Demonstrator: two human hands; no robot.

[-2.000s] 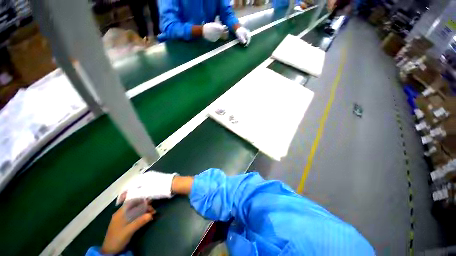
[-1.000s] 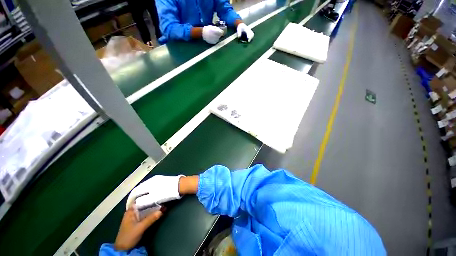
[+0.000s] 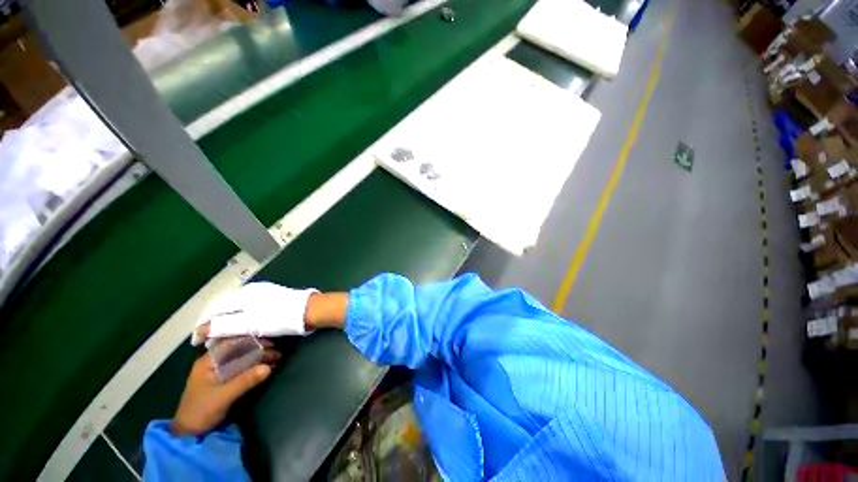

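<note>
My left hand point(image 3: 209, 391), bare, holds a small clear-grey bubble bag point(image 3: 235, 358) between thumb and fingers at the lower left. My right hand point(image 3: 262, 311), in a white glove, lies over the bag's top edge, its fingertips touching it on the far side. The fingers partly hide the bag, and whether a part is inside cannot be told. A large white packing tray point(image 3: 499, 146) lies beyond my hands on the dark green bench, with two grey wrapped parts point(image 3: 412, 163) at its near left corner.
A slanting grey upright point(image 3: 174, 151) stands left of my hands beside the pale side rail point(image 3: 325, 209). Beyond is the green belt point(image 3: 310, 122) with a small part point(image 3: 447, 14). Another white tray point(image 3: 574, 36) lies farther along. Whitish bags point(image 3: 47, 169) are heaped left.
The view has tilted down, so the co-worker across the belt is mostly out of frame. Both hands stay together on the bag. A small part now shows on the belt, apart from the co-worker's hand.
</note>
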